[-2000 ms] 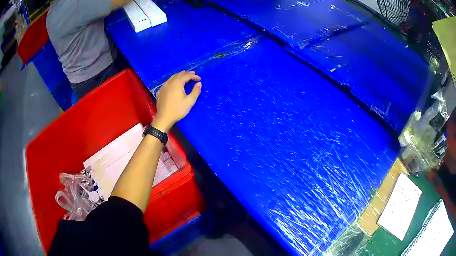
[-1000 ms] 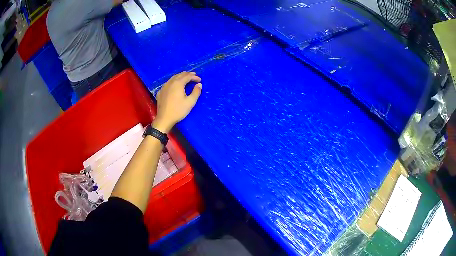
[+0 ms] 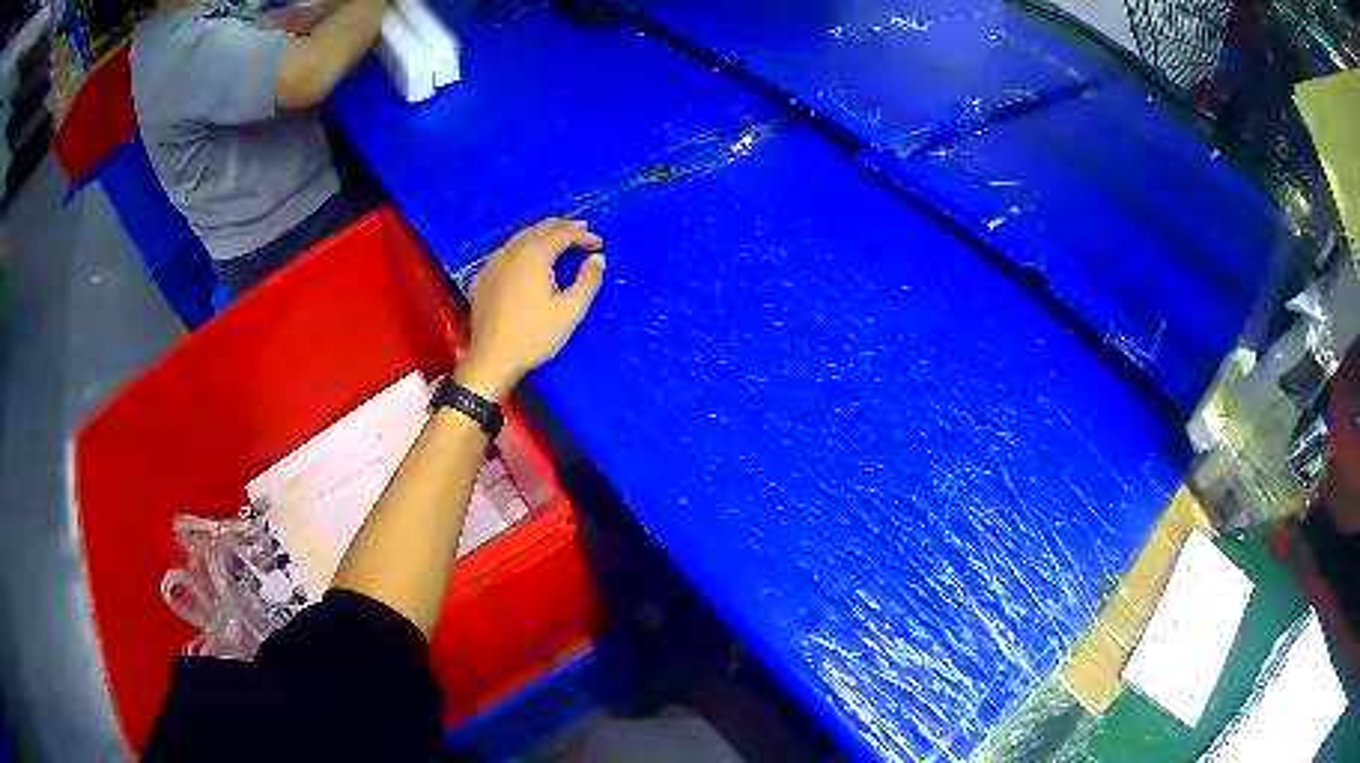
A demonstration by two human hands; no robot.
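My left hand (image 3: pixel 530 303) rests at the near edge of the blue-covered bench (image 3: pixel 776 373), fingers curled and apart from the thumb, holding nothing. A black band is on its wrist. My forearm crosses over the red tote bin (image 3: pixel 224 388). In the bin lie several long white bars (image 3: pixel 351 474), side by side, partly hidden by my forearm. Bagged cords (image 3: pixel 224 589) lie at their near end. My right hand is not in view.
A person in grey (image 3: pixel 231 134) stands at the bench's far left with white bars (image 3: pixel 421 57), slightly blurred. A paper sheet (image 3: pixel 1190 626) and notebook (image 3: pixel 1290 708) lie on the green mat at lower right. Crumpled clear plastic (image 3: pixel 1245 432) is at right.
The other person's arm has moved over the bench, and the white bars there are now closer together. My left hand has hardly moved.
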